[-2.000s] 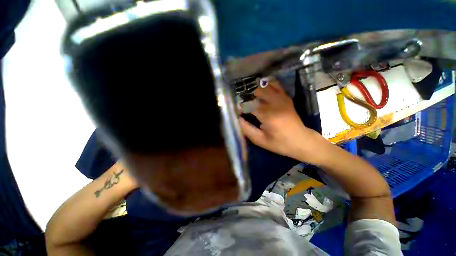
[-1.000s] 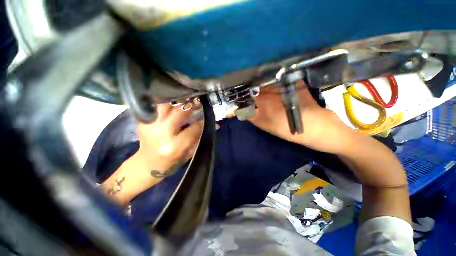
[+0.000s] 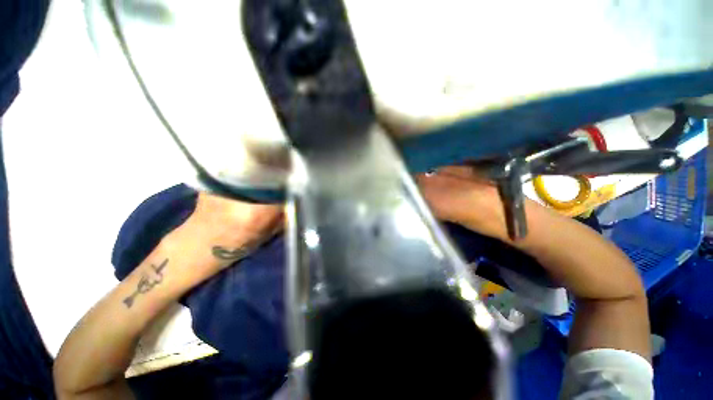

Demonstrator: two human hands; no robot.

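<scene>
The white sewing machine head with its blue-teal lower band fills the top of the view. A shiny clear-edged attachment with a dark centre looms in the middle. Dark navy cloth lies under my forearms and bulges out to the left. My left hand rests on the cloth by the machine, its fingers hidden behind the head and attachment. My right hand reaches under the head from the right, its fingers hidden too. The needle area is not visible.
Scissors with a yellow loop and a red loop lie on the machine bed at right, partly covered by a metal lever. A blue plastic basket stands below the table at right. Pale scraps lie below. Navy cloth is at the left edge.
The view has shifted, so more of the white head shows and the attachment now stands centrally. Both hands were visible at the needle area one second ago and are now mostly covered.
</scene>
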